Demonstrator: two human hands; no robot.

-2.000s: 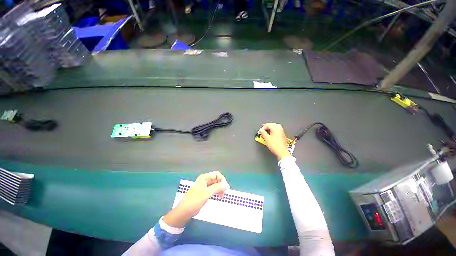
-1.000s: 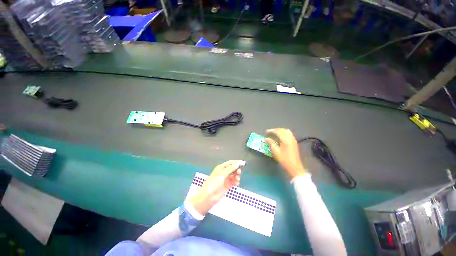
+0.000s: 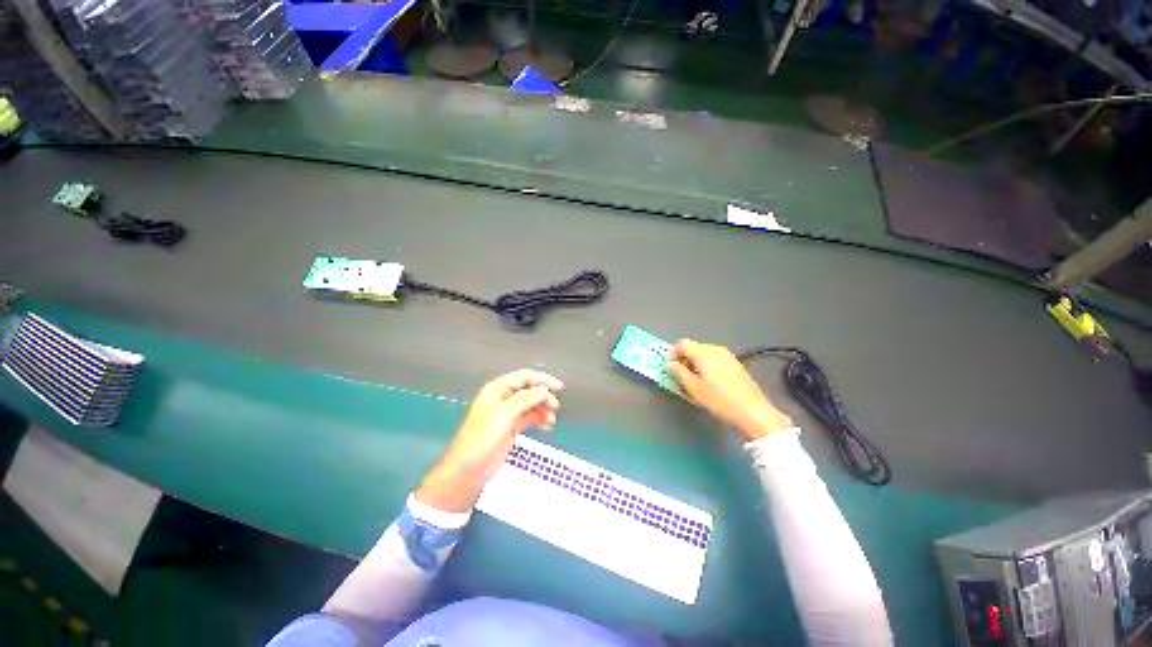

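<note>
A power supply board (image 3: 642,353) lies green side up on the conveyor, tilted down to the right. Its black cord (image 3: 828,411) runs right into a bundle. My right hand (image 3: 723,383) has its fingertips closed on the board's right end, covering that part. My left hand (image 3: 499,423) is raised left of the board, thumb and fingers bent close together; whether a tiny piece is between them cannot be told. A white sheet of pads (image 3: 594,518) with rows of dark marks lies on the green ledge, beside and below my left hand.
Another board (image 3: 354,279) with a bundled cord (image 3: 550,298) lies to the left. Further boards lie at far left (image 3: 77,197) and far right (image 3: 1078,325). Striped spare sheets (image 3: 70,369) are at the left ledge. A metal dispenser (image 3: 1042,569) stands at lower right; shiny trays (image 3: 152,63) are stacked upper left.
The held board has turned from yellow component side to green side up. My left hand rose and reached toward the board, then drew back left. The camera view has shifted.
</note>
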